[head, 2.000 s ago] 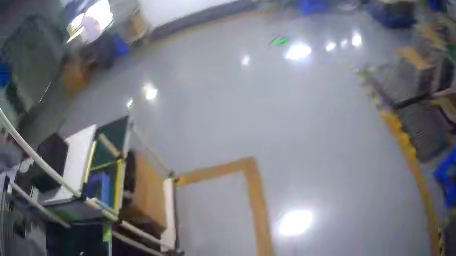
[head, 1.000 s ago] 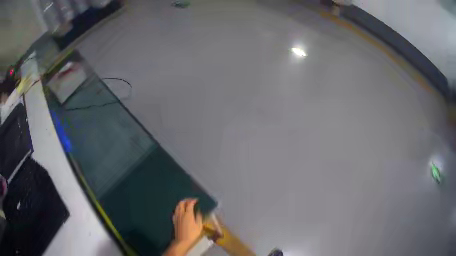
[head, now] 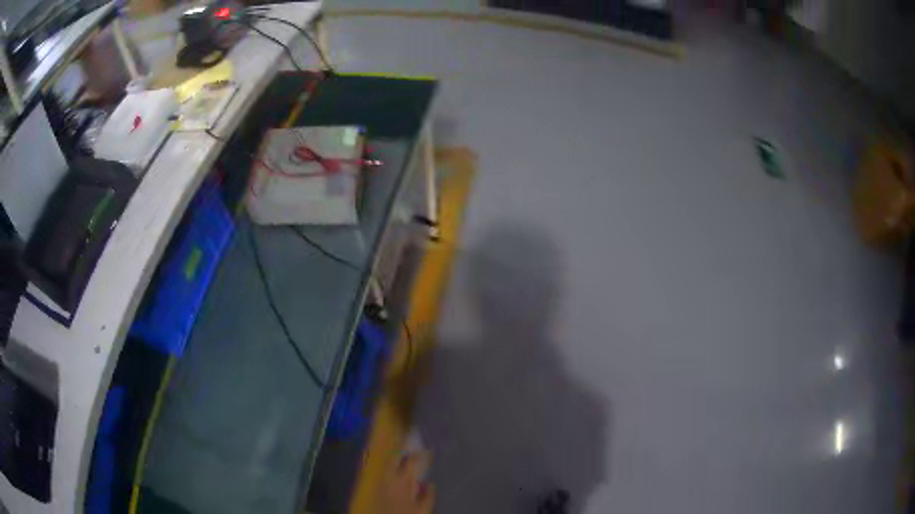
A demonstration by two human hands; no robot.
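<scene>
My left hand (head: 406,488) is small, blurred and cut off by the bottom edge, beside the bench. I cannot tell if it holds anything; a small pale patch shows at its fingertips. My right hand is out of the picture. Nearest in front is the green-topped lower surface (head: 256,351) with a dark cable on it. A grey box (head: 281,201) with red test leads (head: 319,159) on top stands at its far part.
A white bench (head: 115,271) runs along the left with dark equipment. A blue bin (head: 191,271) sits under its edge. A soldering station (head: 213,30) with red digits is at its far end. Yellow floor tape (head: 426,291) runs beside the bench. A brown box (head: 885,196) is far right.
The view has swung and moved along the bench; the grey box and red leads now show closer. My left hand was on the green surface's corner and is now lower, beside the bench.
</scene>
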